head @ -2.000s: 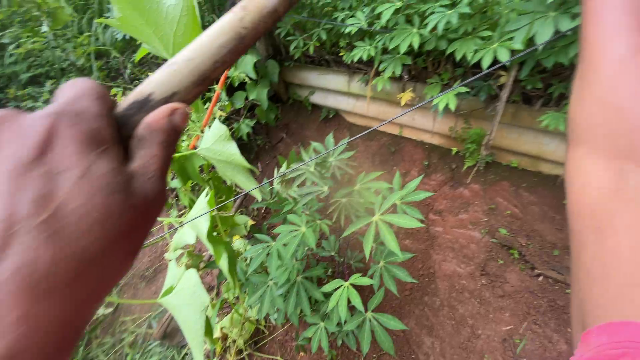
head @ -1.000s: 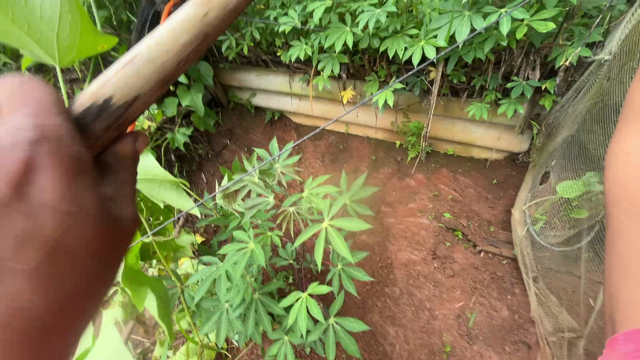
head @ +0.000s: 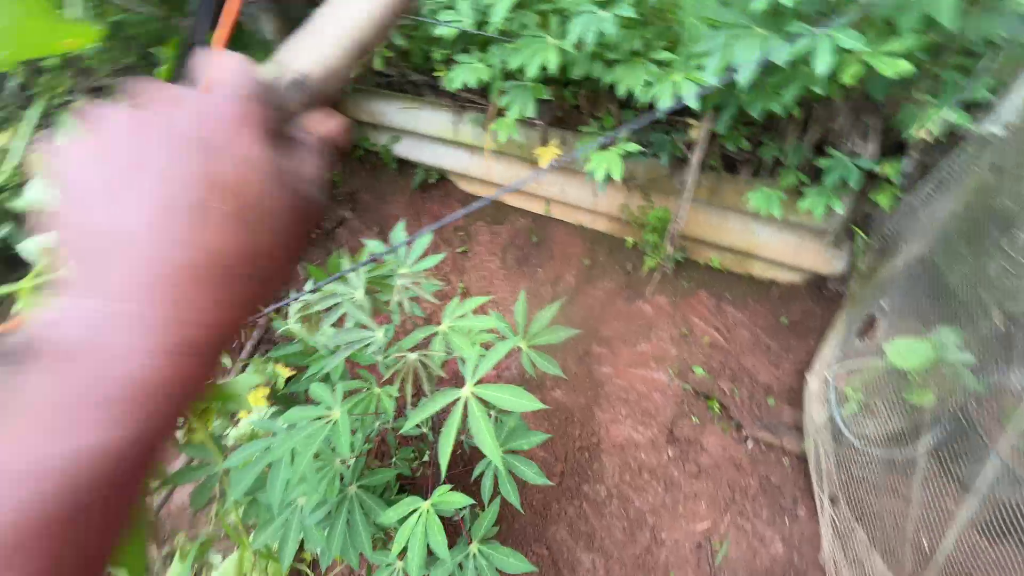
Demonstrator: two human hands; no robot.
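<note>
My left hand [head: 192, 176], blurred by motion, grips a thick wooden pole [head: 336, 44] at the upper left. The pole slants up and out of the top of the view. Behind the hand, an orange strip [head: 227, 22] and a dark strip show near the pole. Below and right of the hand grows a leafy cassava plant [head: 472, 392]. A thin dark wire or cord [head: 480, 202] crosses diagonally above this plant, from beside my left forearm toward the upper right. My right hand is out of view.
Bare reddish soil [head: 640, 416] lies right of the plant. A long, weathered, ridged panel [head: 608, 176] edges a bank with more cassava foliage [head: 576, 48]. At the right hangs mesh netting [head: 920, 480]. A thin stick [head: 690, 188] leans against the panel.
My right arm, seen at the right edge earlier, has left the view. The left hand still holds the pole, with more of its forearm showing. The netting came into view as the view shifted.
</note>
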